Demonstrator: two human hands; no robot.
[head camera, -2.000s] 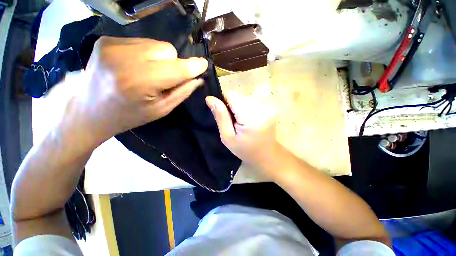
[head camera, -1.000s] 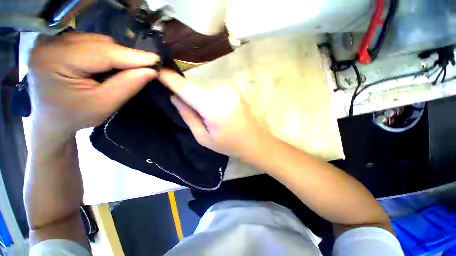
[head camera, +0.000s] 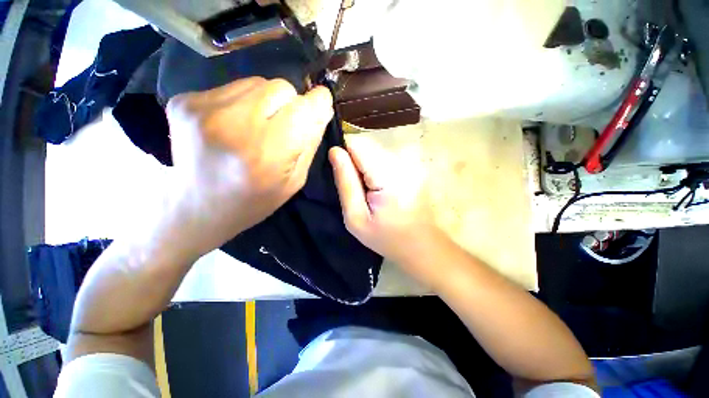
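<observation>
The black fabric workpiece (head camera: 311, 241) lies on the pale table, its upper end under the sewing machine head. A thin pale line runs along its lower rim. My left hand (head camera: 241, 148) pinches the seam edge (head camera: 337, 128) just below the presser foot and needle area (head camera: 325, 78). My right hand (head camera: 389, 194) holds the same edge lower down, thumb and fingers on the cloth. The needle tip is too small to make out. The left hand hides part of the fabric.
The off-white machine head (head camera: 474, 62) is above right, beside a brown plate (head camera: 381, 105). Red-and-black snips (head camera: 622, 116) rest at right. Loose black pieces (head camera: 101, 78) lie far left, stacked black pieces (head camera: 62, 280) at the left edge. A round container (head camera: 618, 245) is below right.
One second ago both hands met at the edge; now they are apart, left hand nearer the needle, right hand lower. The camera view has also shifted.
</observation>
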